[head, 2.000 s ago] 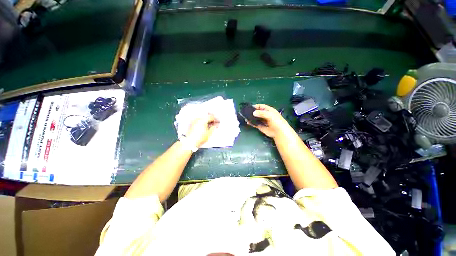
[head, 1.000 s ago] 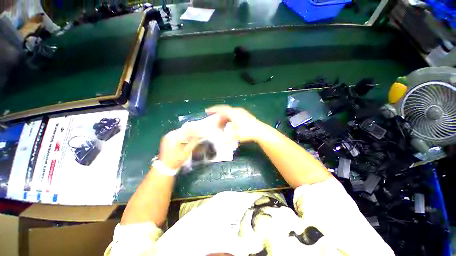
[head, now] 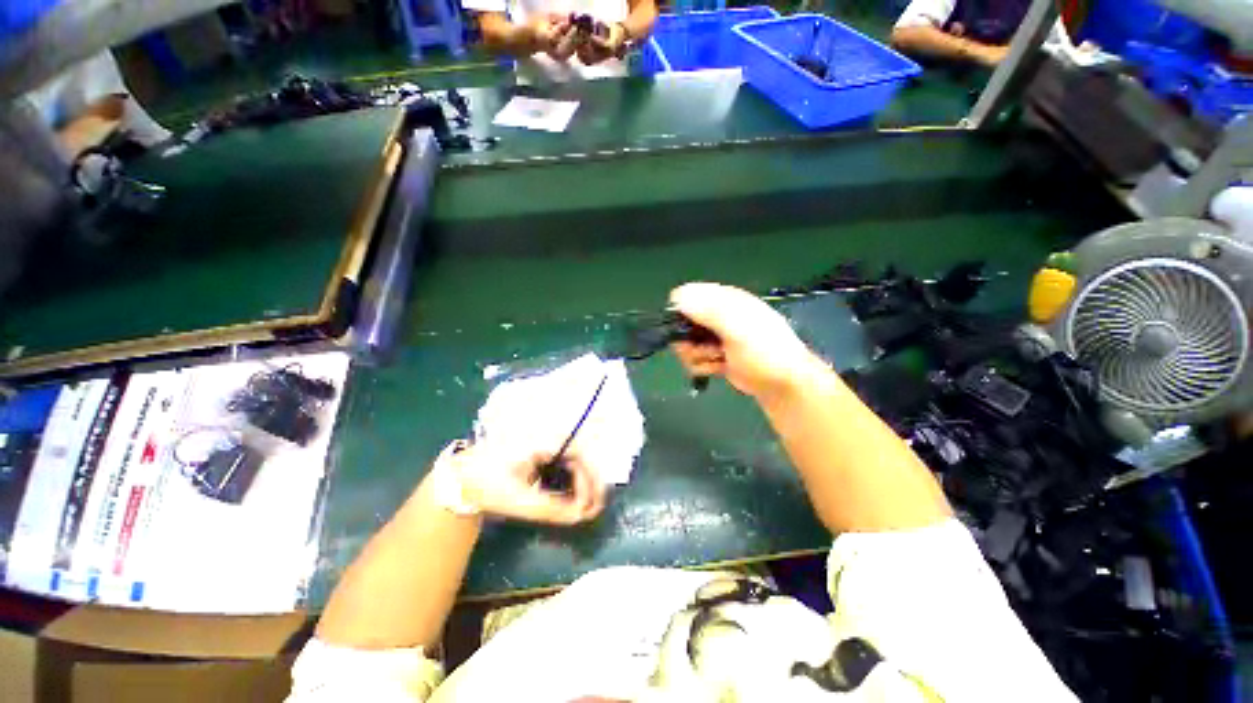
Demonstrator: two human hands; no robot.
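Note:
My left hand (head: 529, 483) is over the near-left part of the whitish poly bag stack (head: 618, 419), closed around a small black piece (head: 555, 475). A thin dark cord (head: 588, 409) rises from it across the stack. My right hand (head: 742, 343) is above the bench, right of and beyond the stack, holding a black bundle (head: 671, 332) that looks like adapter cord; the fingers partly hide it. Whether one cord joins both hands cannot be told. Black adapters (head: 217, 464) lie on the white printed sheet (head: 165, 522) at left.
A black adapter pile (head: 1024, 440) fills the right, above a blue bin (head: 1198, 563). A desk fan (head: 1157, 337) stands behind it. Left are a framed green board (head: 206, 227), clear edge strip (head: 396, 254) and carton (head: 179, 635). Blue baskets (head: 825, 89) and other people's hands (head: 584, 39) are beyond the belt.
My hands were together over the bags with a dark item between them; now they are apart, each on something black. The view has tilted up, and the black item on the belt is gone.

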